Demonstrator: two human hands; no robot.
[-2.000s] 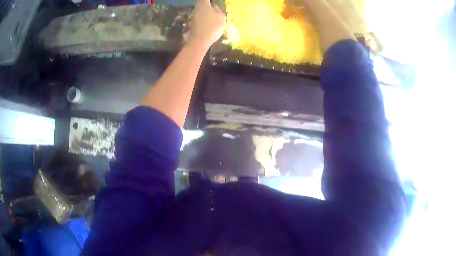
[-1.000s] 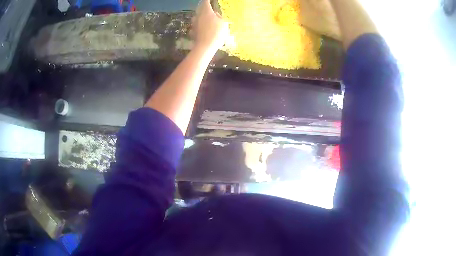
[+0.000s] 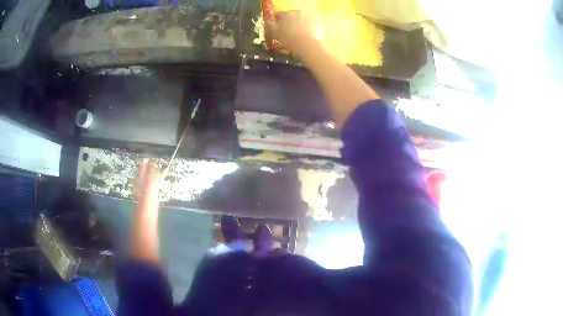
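Yellow granules [image 3: 352, 34] lie heaped in the dark hopper [image 3: 395, 77] at the top. My right hand [image 3: 293, 29] is over the left end of the heap, its fingers closed around a long red scraper [image 3: 269, 24]; the hand hides part of it. My left hand [image 3: 147, 176] is blurred, low on the left, over the worn pale ledge [image 3: 111, 176] of the machine. A thin pale rod [image 3: 182, 137] slants up beside it. I cannot tell whether the hand touches the rod.
A brown sack [image 3: 401, 13] lies behind the granules. A white round fitting [image 3: 84, 119] is on the machine's left. A blue crate [image 3: 92, 298] is at lower left. A red object [image 3: 436, 185] shows beside my right sleeve. Glare washes out the right side.
My left hand has left the hopper's left edge and moved down and left. My right hand has moved left across the granules with the red scraper. The thin rod now shows.
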